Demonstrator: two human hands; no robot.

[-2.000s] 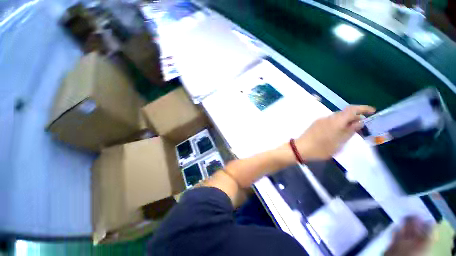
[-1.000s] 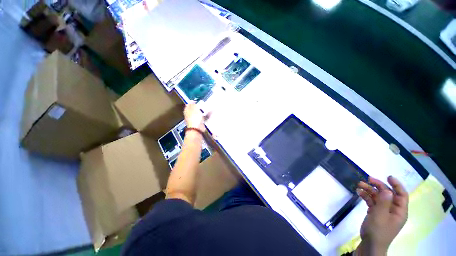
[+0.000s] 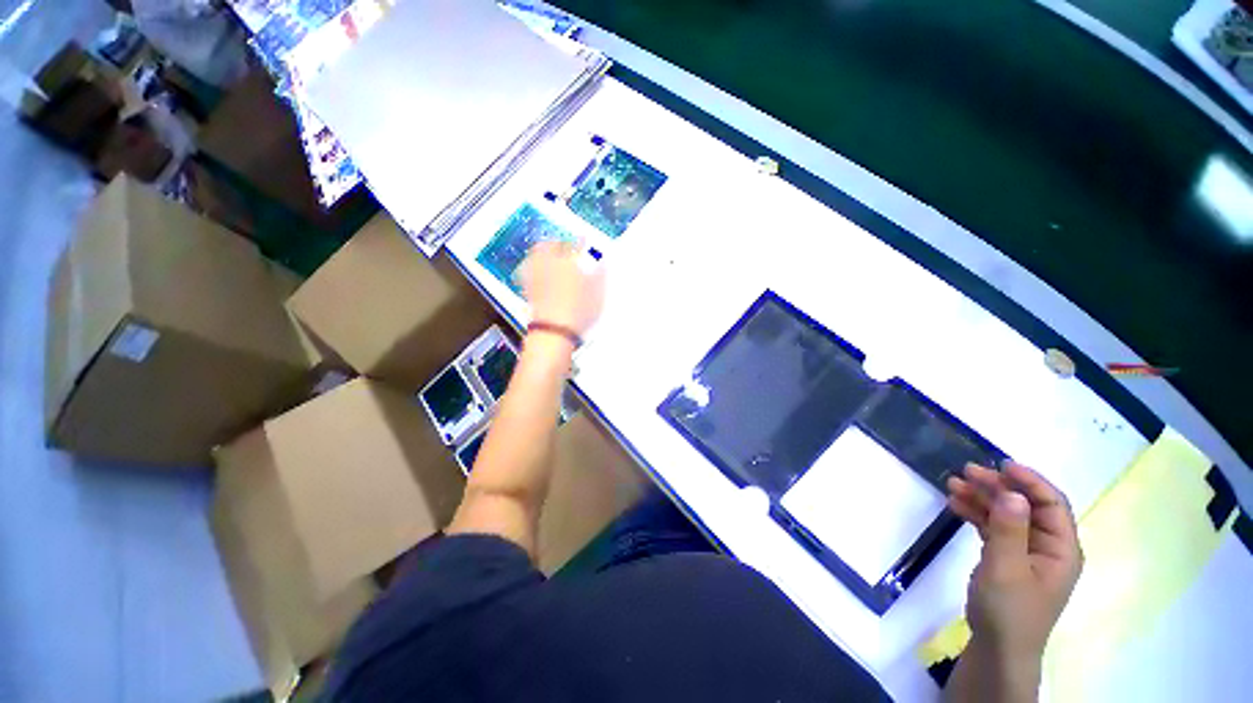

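Observation:
My left hand [image 3: 561, 291] is at the far end of the bench, its blurred fingers over the lower right edge of a green circuit board [image 3: 509, 247]. I cannot tell whether it grips. A second green board [image 3: 618, 190] lies just beyond. The white housing around them merges with the white bench. The black holding fixture [image 3: 790, 385] lies with no unit in it, showing its dark recess and a white recess [image 3: 863, 505]. My right hand [image 3: 1020, 543] is empty, fingers loosely apart, by the fixture's right corner.
A stack of grey sheets [image 3: 440, 103] lies at the bench's far left end. An open carton [image 3: 364, 460] with units [image 3: 449, 398] stands left, beside a closed carton [image 3: 172, 316]. Yellow paper [image 3: 1141, 549] lies right. A red-tipped tool [image 3: 1141, 370] lies at the far edge.
The unit held over the fixture two seconds ago is out of my hands. My left hand has moved left, then slightly farther onto the boards. My right hand stays near the fixture's corner.

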